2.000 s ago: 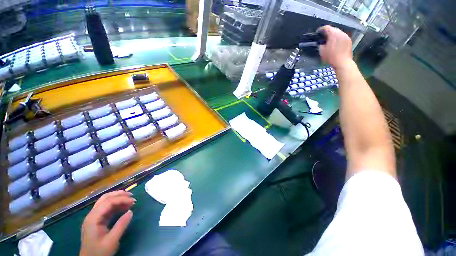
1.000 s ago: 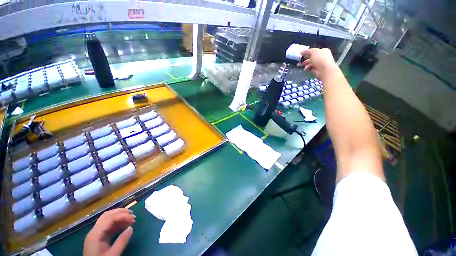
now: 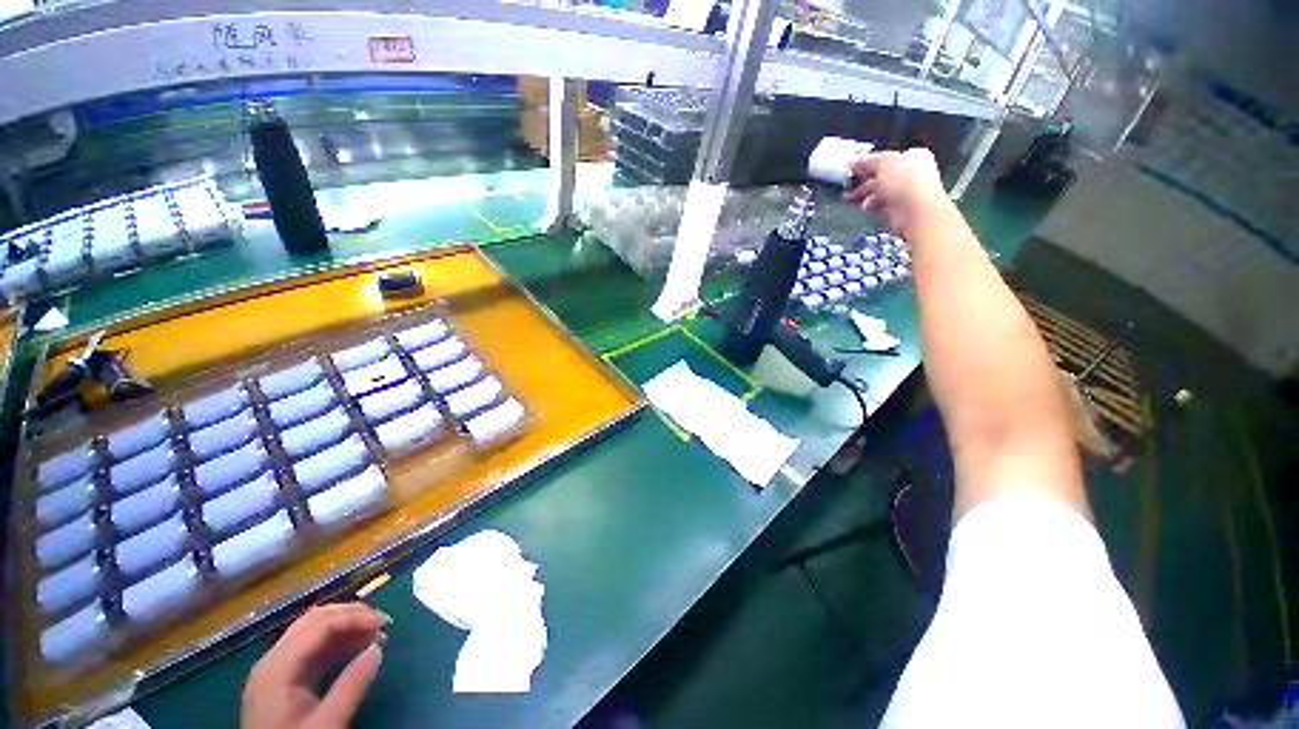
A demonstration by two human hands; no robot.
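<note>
My right hand (image 3: 900, 188) is stretched out at the upper right and holds a white device housing (image 3: 838, 160) by its dark end. The housing is just above the silver nozzle of the black hot-air gun (image 3: 774, 282), which stands nozzle-up. My left hand (image 3: 316, 667) is at the lower left, cut off by the bottom edge, fingers curled and apart, with nothing seen in it. A crumpled white wipe (image 3: 492, 605) lies right of it. A clear blister tray (image 3: 292, 491) with rows of white housings lies on the amber carrier tray (image 3: 556, 335).
A creased white strip (image 3: 722, 423) lies before the gun. Another black hot-air gun (image 3: 287, 178) stands at the back left. A metal post (image 3: 728, 128) rises behind the strip. More housings in a tray (image 3: 852, 274) lie beyond the gun. A loose black part (image 3: 400, 282) is on the carrier tray.
My right hand and the housing have come lower and a little left in the view, and the housing's white side now shows. The view has tilted up. My left hand has hardly moved.
</note>
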